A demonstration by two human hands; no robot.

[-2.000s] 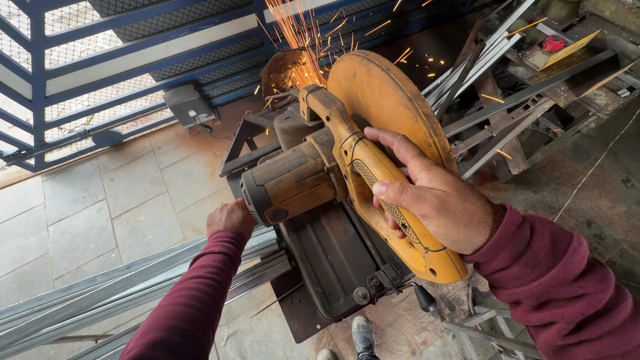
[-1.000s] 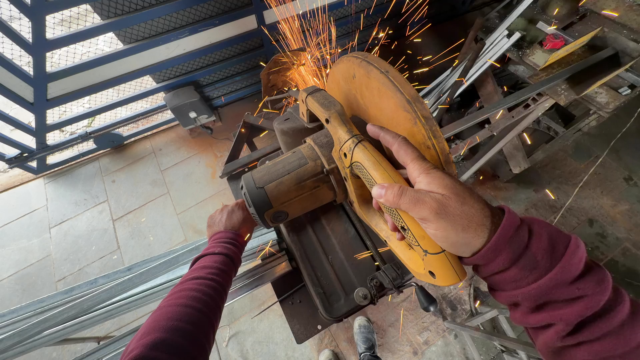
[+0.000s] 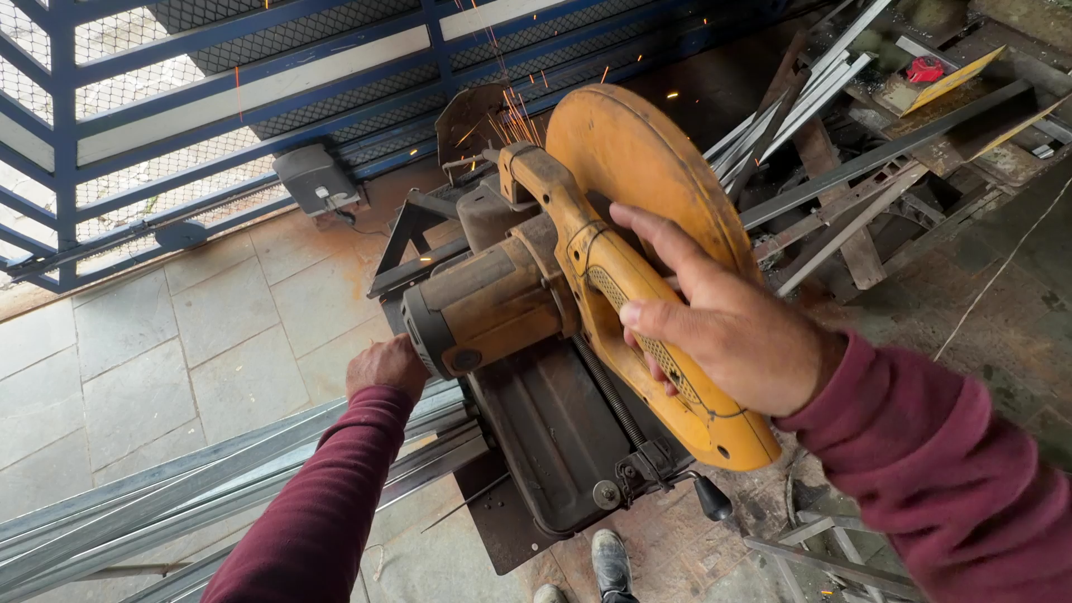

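A yellow metal-cutting chop saw [image 3: 502, 301] with a round blade guard [image 3: 636, 159] fills the middle of the view. My right hand [image 3: 712, 327] is wrapped around its yellow D-shaped handle [image 3: 678, 360], the index finger stretched forward. Past the motor's dark end cap, my left hand [image 3: 389, 367] is low beside the saw's base; the motor hides its fingers and whatever they touch. A few thin sparks rise behind the saw head near a dark metal spark deflector [image 3: 469, 126]. Beneath the head lies the black base [image 3: 561, 427] with its vise screw [image 3: 610, 389] and black-knobbed crank [image 3: 712, 498].
Long galvanized steel profiles [image 3: 209, 486] run at lower left. A blue gate [image 3: 251, 109] with a grey motor box [image 3: 318, 180] stands ahead. Scrap metal bars [image 3: 888, 151] and a red object [image 3: 925, 69] lie at right. A metal frame [image 3: 829, 544] is lower right; shoes [image 3: 611, 561] show below.
The dense spray of orange sparks behind the saw head has thinned to a few streaks. Both hands have stayed in about the same places.
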